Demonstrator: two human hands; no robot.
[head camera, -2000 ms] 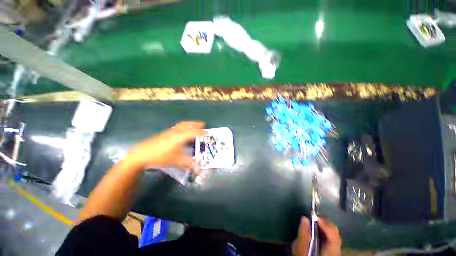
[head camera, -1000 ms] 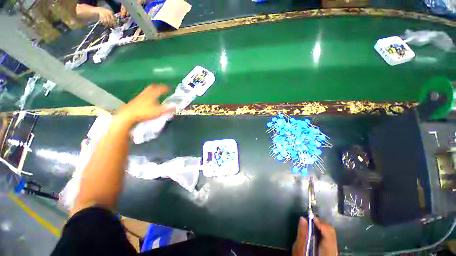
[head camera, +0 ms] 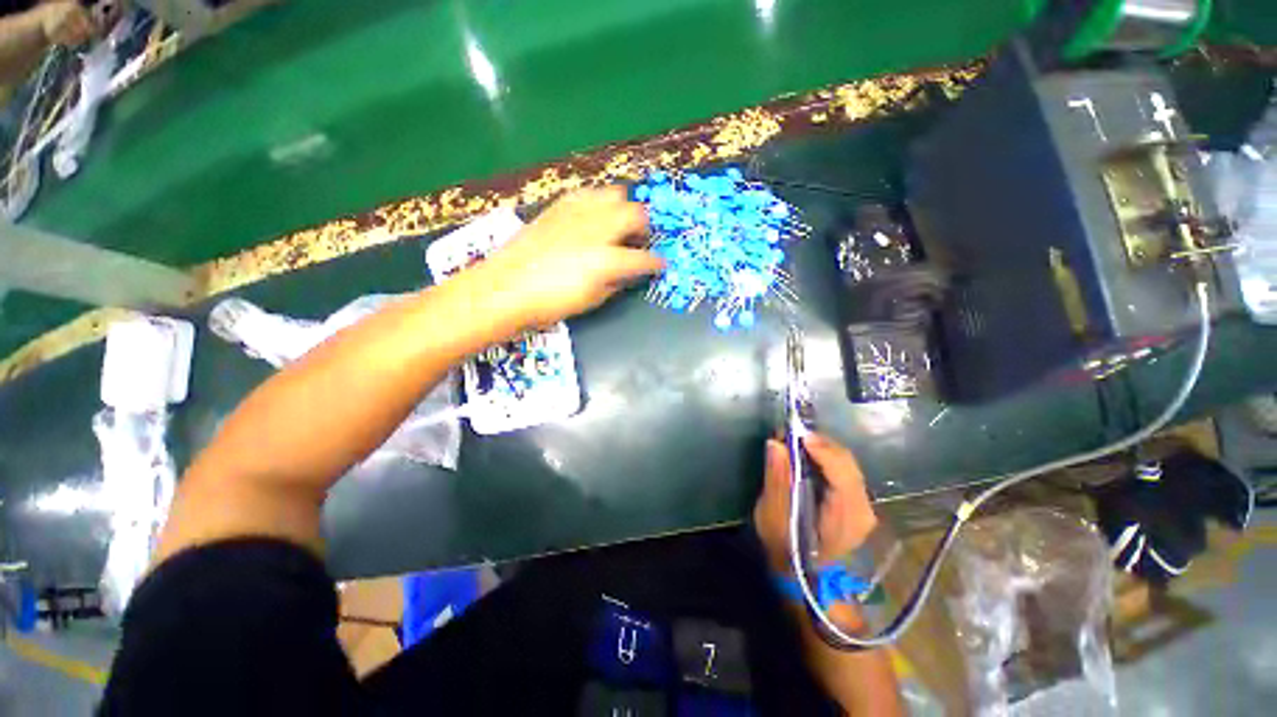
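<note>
My left hand (head camera: 585, 249) reaches over the bench with its fingertips at the left edge of the pile of blue disc components (head camera: 717, 241); whether it grips one cannot be told. My right hand (head camera: 819, 502) is closed around the soldering iron (head camera: 800, 385), whose tip points up just below the pile. An open white housing with a circuit board (head camera: 521, 381) lies below my left forearm. A second white housing (head camera: 473, 244) lies behind my hand, largely hidden. Clear bagged cords (head camera: 301, 331) lie left of them, partly under my forearm.
A white housing (head camera: 146, 362) with a bagged cord lies far left. Black parts trays (head camera: 887, 362) and a large dark box (head camera: 1029, 210) stand at right, with the iron's cable (head camera: 1043, 474) looping from it. A rusty-yellow edge (head camera: 367, 231) borders the green conveyor (head camera: 378, 105). Another person's hand (head camera: 42, 31) shows top left.
My left hand has moved right from the bagged cord to the blue pile. The second housing now lies on the bench, off the conveyor. The view has shifted right; my right hand still holds the iron.
</note>
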